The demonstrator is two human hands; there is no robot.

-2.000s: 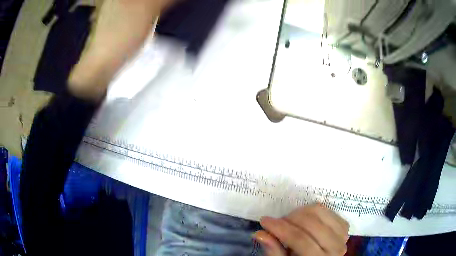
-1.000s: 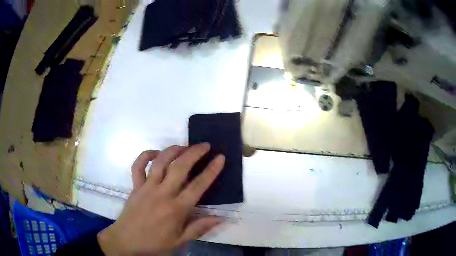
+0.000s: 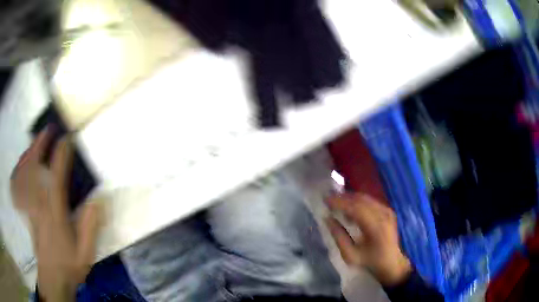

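The picture is blurred. A dark fabric panel (image 3: 81, 177) lies on the white table at the left, partly hidden by my left hand (image 3: 56, 194). My left hand rests on the panel with its fingers spread, not closed around it. My right hand (image 3: 369, 233) is beyond the table's front edge at the lower right, beside my leg, with its fingers bent. A small bright white spot shows just above its fingertips. I cannot tell whether the hand holds anything.
Dark fabric strips (image 3: 295, 65) lie in a pile at top centre. The pale machine bed (image 3: 136, 65) is at upper left under a bright light. Blue baskets (image 3: 402, 171) and a red item (image 3: 357, 159) are below the table edge at right.
The view has swung right and down, so the machine bed and strips appear further left. My right hand, out of view one second ago, shows again. My left hand remains on the panel.
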